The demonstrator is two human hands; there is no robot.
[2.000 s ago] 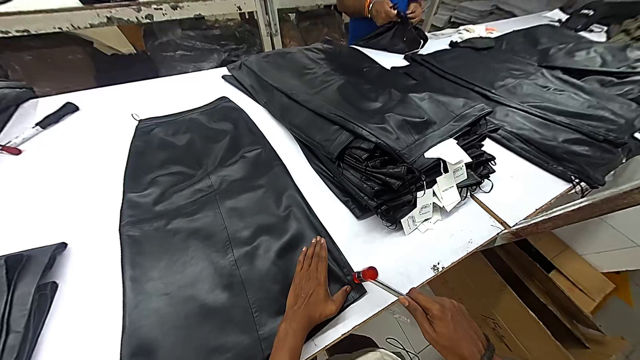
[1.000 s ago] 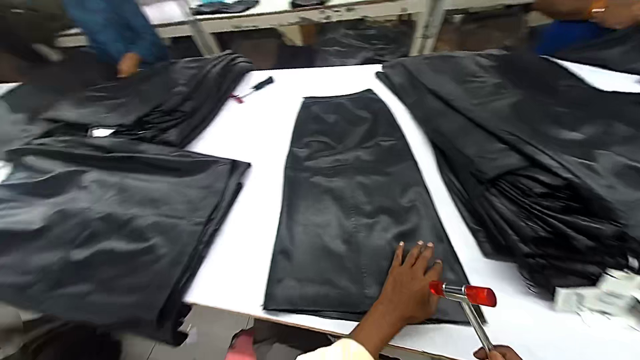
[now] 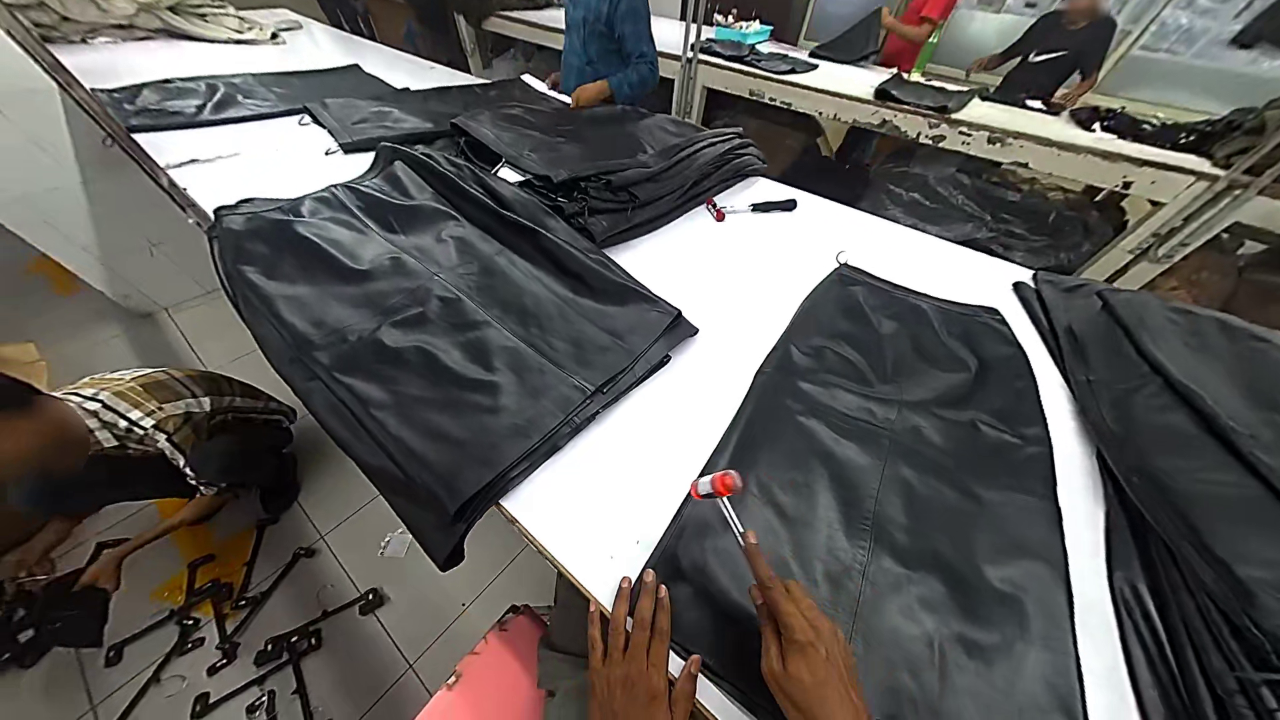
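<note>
A black leather skirt (image 3: 900,450) lies flat on the white tabletop, its waist toward the far side. My right hand (image 3: 805,640) holds a small hammer with red faces (image 3: 718,485) by its metal handle, the head raised over the skirt's left side. The fingers of my left hand (image 3: 640,640) are spread at the table's near edge, beside the skirt's lower left corner, with nothing gripped. To the left lies a stack of black leather skirts (image 3: 430,320). A second hammer with a black grip (image 3: 752,208) rests on the table beyond.
More black leather garments (image 3: 1190,400) are piled at the right, and a folded pile (image 3: 640,160) sits farther back. A person crouches at the left over hangers (image 3: 235,620) on the tiled floor. Other people stand at the far tables (image 3: 960,120).
The view has swung left. My left hand, flat on the skirt's lower right a second ago, is now at its lower left corner. The hammer has also moved to the skirt's left side.
</note>
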